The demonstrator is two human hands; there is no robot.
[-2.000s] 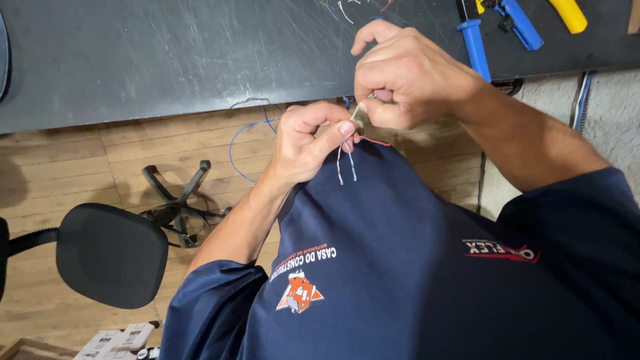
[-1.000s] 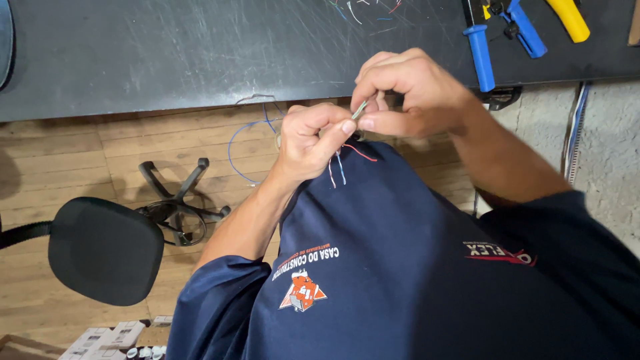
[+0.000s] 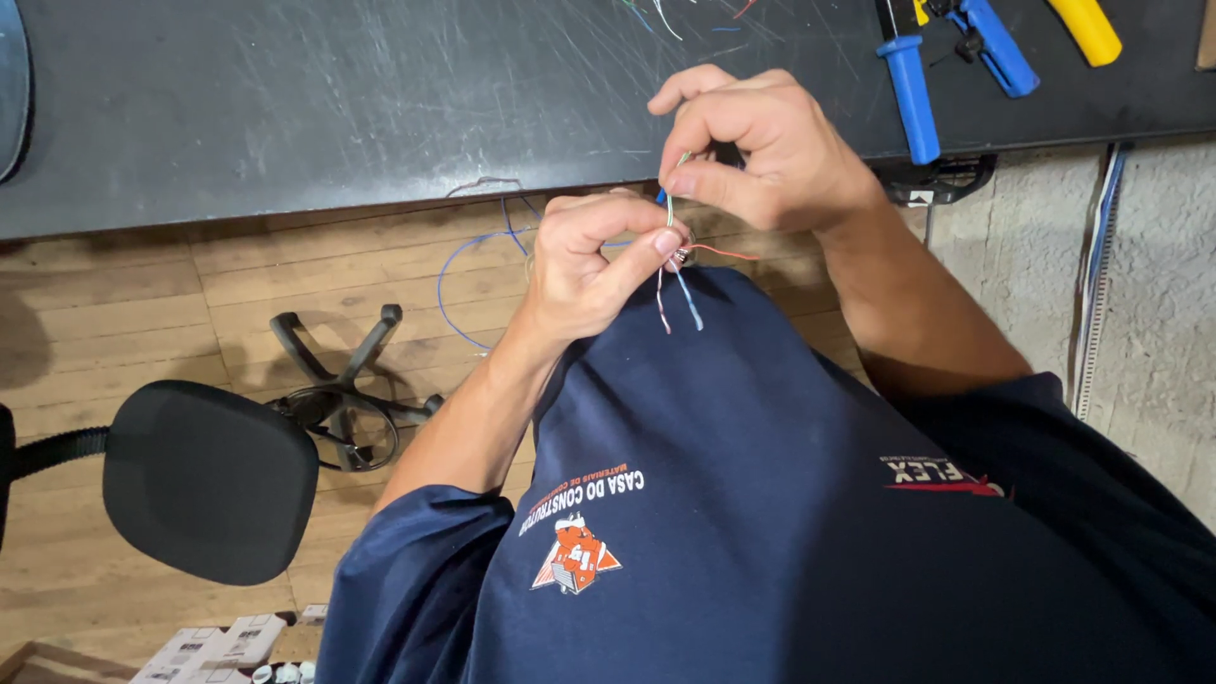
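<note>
Between thumb and fingers, my left hand (image 3: 603,261) pinches the end of a network cable, its thin wires fanned out. A green-and-white wire pair (image 3: 671,207) rises from that grip, and my right hand (image 3: 755,147) pinches its upper end. A blue-and-white wire pair (image 3: 688,296) and a brownish-and-white wire pair (image 3: 662,302) hang below my left thumb, over the dark blue shirt. An orange wire (image 3: 724,252) sticks out to the right. Most of the cable's jacket is hidden by my left fingers.
On the black table (image 3: 380,123) lie a blue-handled tool (image 3: 910,100), another blue-handled tool (image 3: 997,47), a yellow handle (image 3: 1090,28) and wire scraps. Blue cable (image 3: 443,285) loops below the table edge. A black office chair (image 3: 211,483) stands on the floor at left, above white boxes (image 3: 249,638).
My right hand has opened a small gap from my left hand since one second ago, and the green-and-white pair now shows stretched between them. My left hand stays about where it was.
</note>
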